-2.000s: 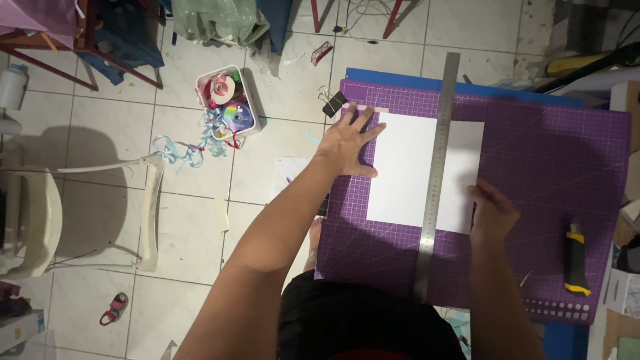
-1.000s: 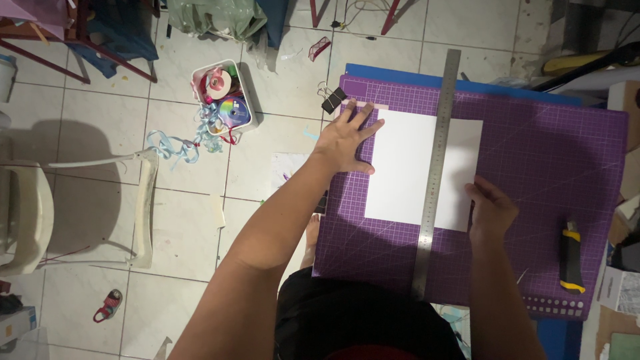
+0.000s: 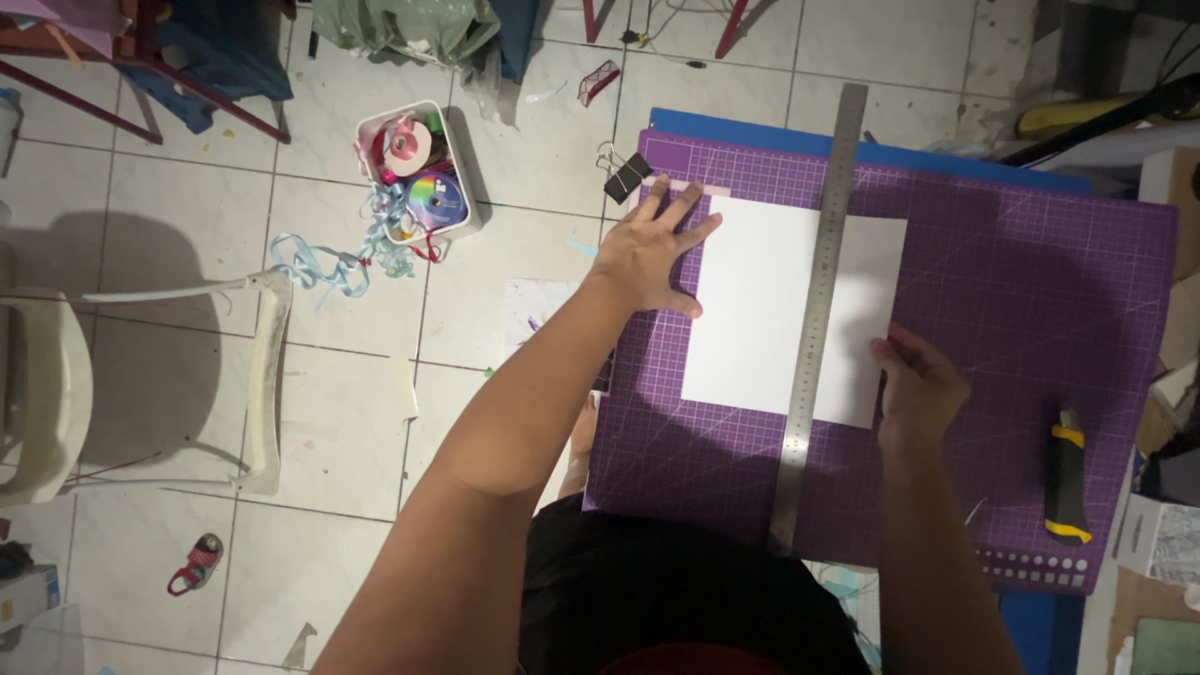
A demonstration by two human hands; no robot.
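Note:
A white sheet of paper (image 3: 750,300) lies on a purple cutting mat (image 3: 1012,309), with a long steel ruler (image 3: 817,319) laid across it and reaching past both its edges. My left hand (image 3: 652,253) rests on the mat with fingers spread, its fingertips beside the paper's left edge. At the paper's right edge, my right hand (image 3: 919,384) pinches the sheet between thumb and fingers. A black and yellow utility knife (image 3: 1067,483) lies on the mat, right of my right forearm. Beyond my left fingertips is a black binder clip (image 3: 626,178) at the mat's corner.
On the tiled floor at left stands a white basket (image 3: 469,220) of ribbon spools, light blue ribbon (image 3: 323,267) trailing out. A white plastic chair (image 3: 267,394) and a small sandal (image 3: 197,564) are farther left. Boxes and papers (image 3: 1162,534) border the mat's right side.

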